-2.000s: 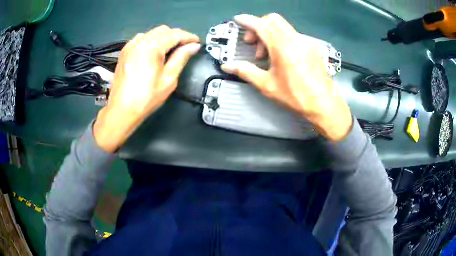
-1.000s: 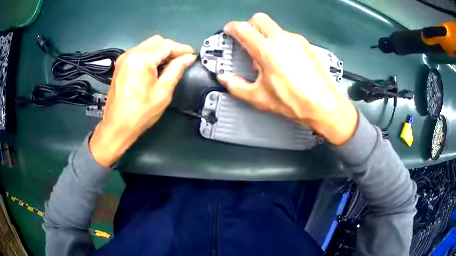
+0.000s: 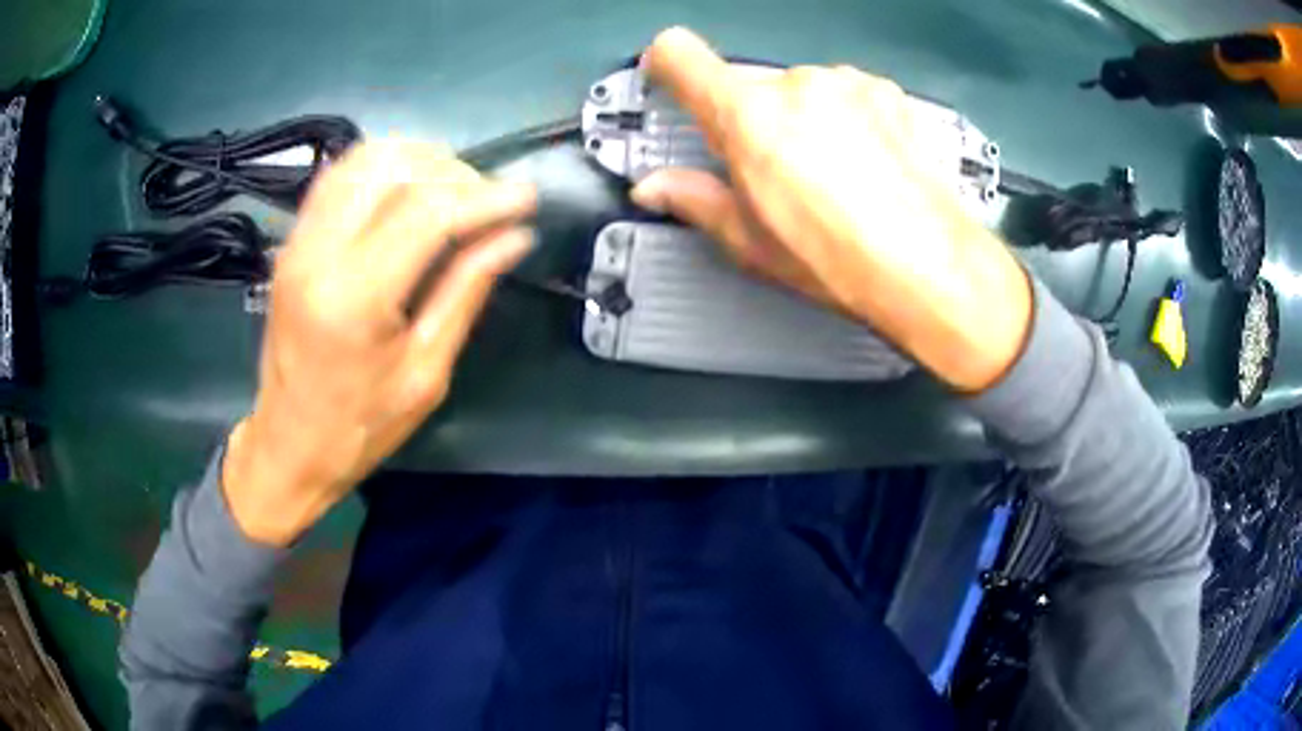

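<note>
The upper grey ribbed charger point(image 3: 620, 126) lies on the bench, its screw-holed end facing left. My right hand point(image 3: 843, 200) grips its body from above, thumb and finger along its sides. A second charger point(image 3: 743, 307) lies just below it, nearer me, partly under my right hand. A black cable point(image 3: 536, 136) runs left from the upper charger; another point(image 3: 550, 286) leaves the lower one. My left hand point(image 3: 357, 307) is blurred, left of both chargers, fingertips apart with nothing seen between them; its palm side is hidden.
Black cord bundles point(image 3: 172, 257) lie at left, and another point(image 3: 1092, 222) at right. An orange and black electric screwdriver point(image 3: 1214, 74) is at upper right. A yellow block with blue tip point(image 3: 1171, 331) and two round dishes point(image 3: 1239, 214) are at right. A green tray point(image 3: 50, 36) is at upper left.
My left hand has moved down and left from the upper charger's end, and its fingertips have parted. The cable there now shows. My right hand stays on the charger.
</note>
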